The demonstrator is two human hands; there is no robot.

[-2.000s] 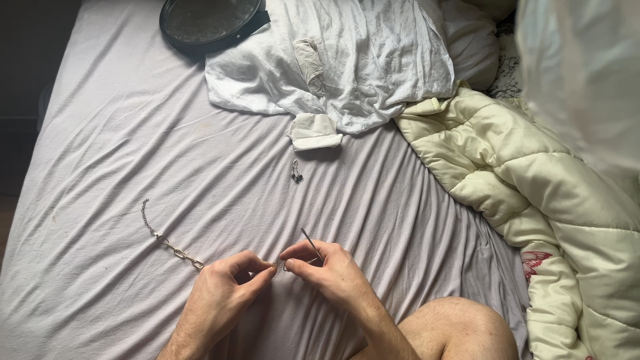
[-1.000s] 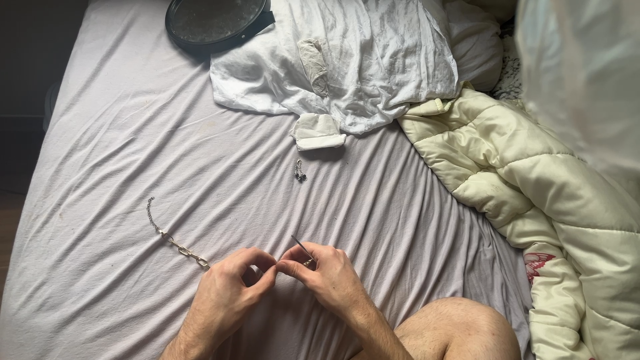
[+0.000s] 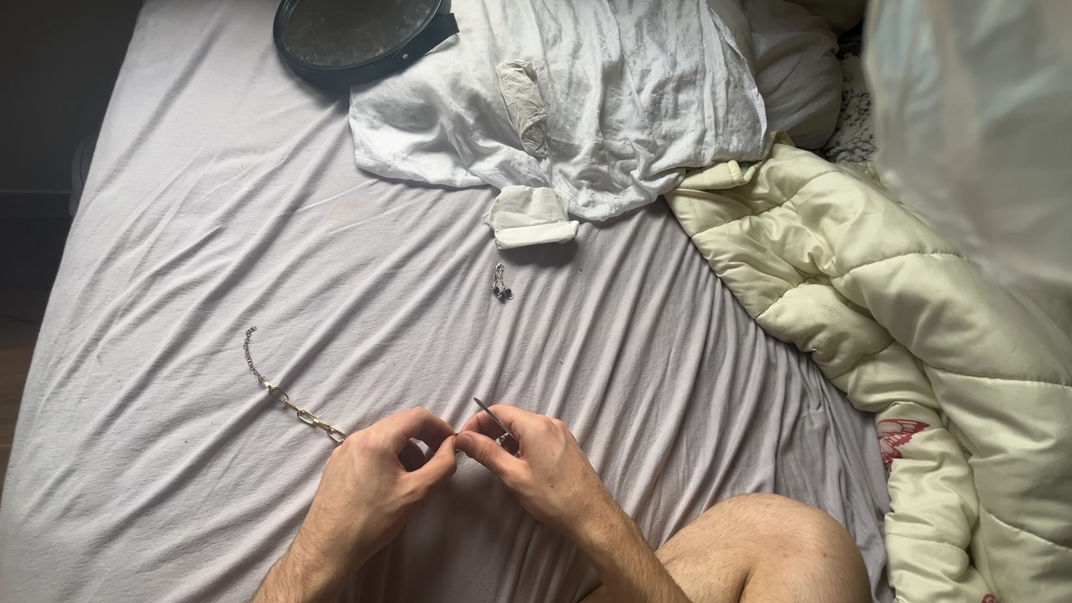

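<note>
A metal link chain (image 3: 306, 414) with a finer extender chain at its far end lies on the bed sheet and runs under my left hand (image 3: 389, 473). The thumb and index finger of that hand pinch something tiny, mostly hidden, where they meet the fingertips of my right hand (image 3: 532, 461). A thin pointed metal tool (image 3: 488, 412) sticks up between the fingers of my right hand, with a small bit of metal beside it. Beyond both hands, a small piece of jewelry with dark beads (image 3: 501, 283) lies on the sheet.
A small off-white cloth pouch (image 3: 529, 218) sits past the beaded piece, by a rumpled white cloth (image 3: 636, 100). A round dark-rimmed pan-like object (image 3: 356, 33) is at the far left. A pale yellow quilt (image 3: 938, 310) covers the right side; my bare knee (image 3: 762, 544) is near right.
My fingertips were apart two seconds ago with a small thing at the right ones; now they touch. The beaded piece and the chain's far end have stayed put.
</note>
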